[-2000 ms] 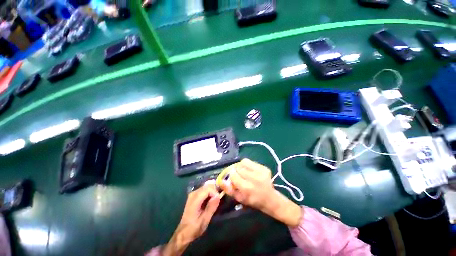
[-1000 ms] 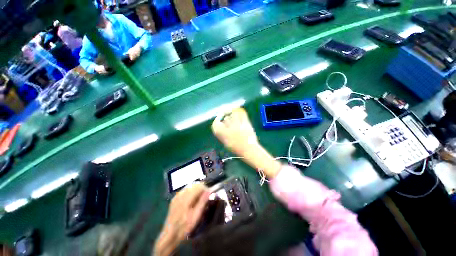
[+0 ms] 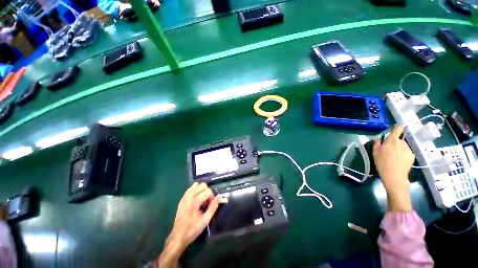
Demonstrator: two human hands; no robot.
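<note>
A handheld display unit with a dark screen (image 3: 238, 212) lies nearest me. My left hand (image 3: 193, 215) grips its upper left edge, with a small pale spot at the fingertips. A second unit with a white-lit screen (image 3: 215, 159) lies just beyond it, with a white cable (image 3: 285, 155) running from its right side. My right hand (image 3: 394, 159) is at the white cables beside the power strip (image 3: 427, 157); a small dark thing shows at its fingertips, and what it holds is unclear. The yellow tape roll (image 3: 270, 98) lies flat beyond a shiny metal piece (image 3: 271, 126).
A blue unit (image 3: 350, 110) lies left of the strip. Black units stand on edge (image 3: 102, 163) at left. A pale ring (image 3: 347, 157) lies beside the cables, and a small pale strip (image 3: 357, 228) near the bench edge. More units lie beyond the light-green line (image 3: 236, 44).
The yellow roll has left my hands and lies on the bench. My right hand has moved right to the cables. The near unit's screen is uncovered. The camera view has shifted.
</note>
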